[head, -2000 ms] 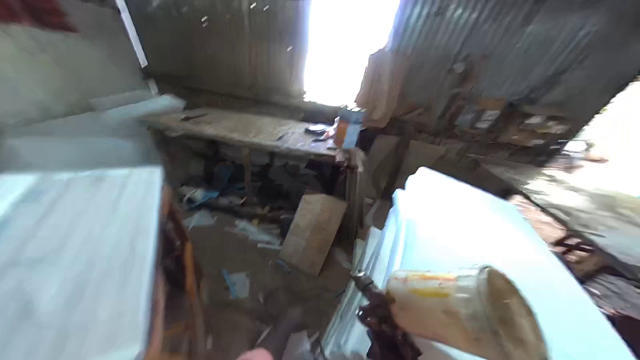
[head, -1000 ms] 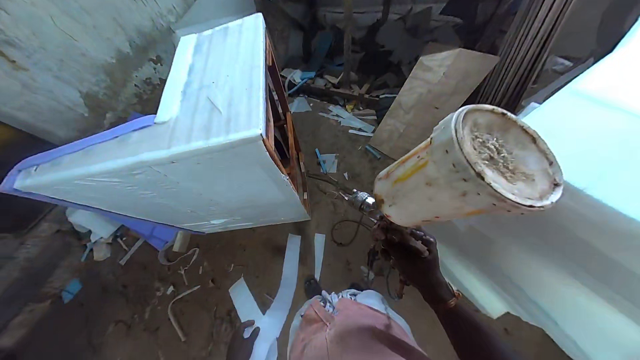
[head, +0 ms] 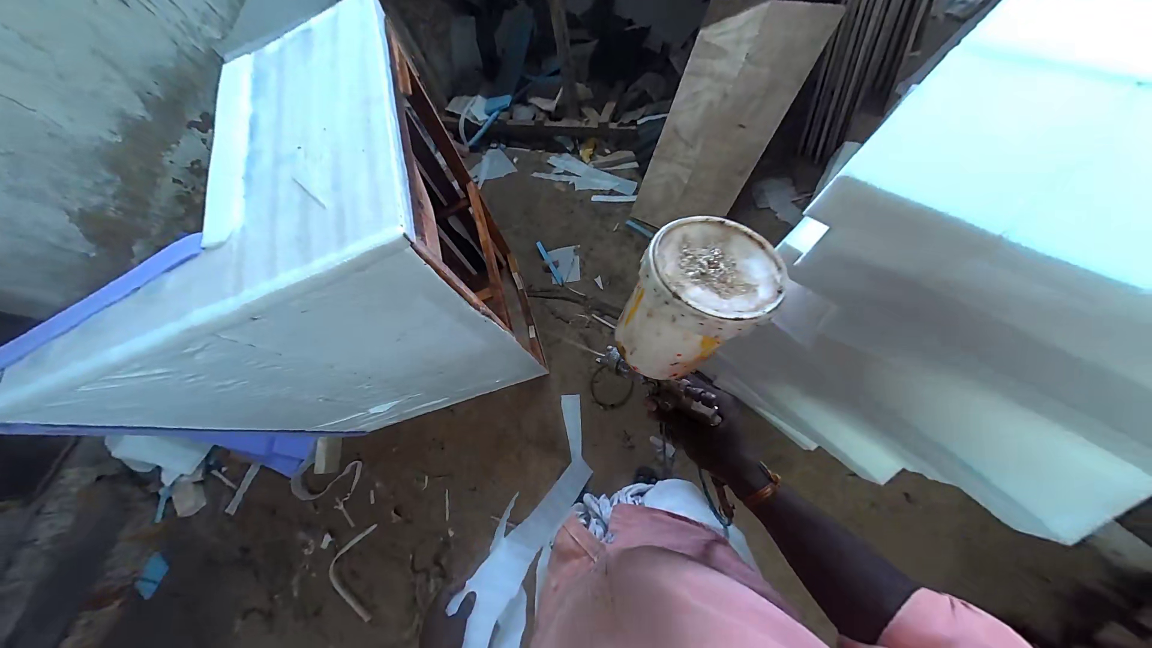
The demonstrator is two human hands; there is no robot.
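My right hand (head: 697, 418) grips the handle of a spray gun, whose metal nozzle end (head: 614, 360) points left toward the foam-covered furniture frame. On top of the gun sits a stained plastic cup with a lid (head: 693, 297), crusted with residue. My left hand (head: 447, 621), low in the view and partly cut off, holds a torn strip of thin white foam (head: 540, 517). White foam sheeting (head: 306, 351) covers the furniture piece at the left, with a brown wooden frame (head: 486, 243) showing on its open side and purple foam (head: 108, 292) along its edge.
Stacked white foam sheets (head: 945, 360) fill the right side. A plywood board (head: 738, 108) leans at the back beside thin upright rods (head: 864, 81). Foam scraps (head: 589, 175) and offcuts litter the dirt floor, and a thin hose or cable (head: 612, 387) loops near the gun. A stained wall (head: 108, 135) stands at left.
The view has swung down and left from the workbench to the covered furniture piece. Over the last second, the spray gun and its cup have become more upright in my right hand.
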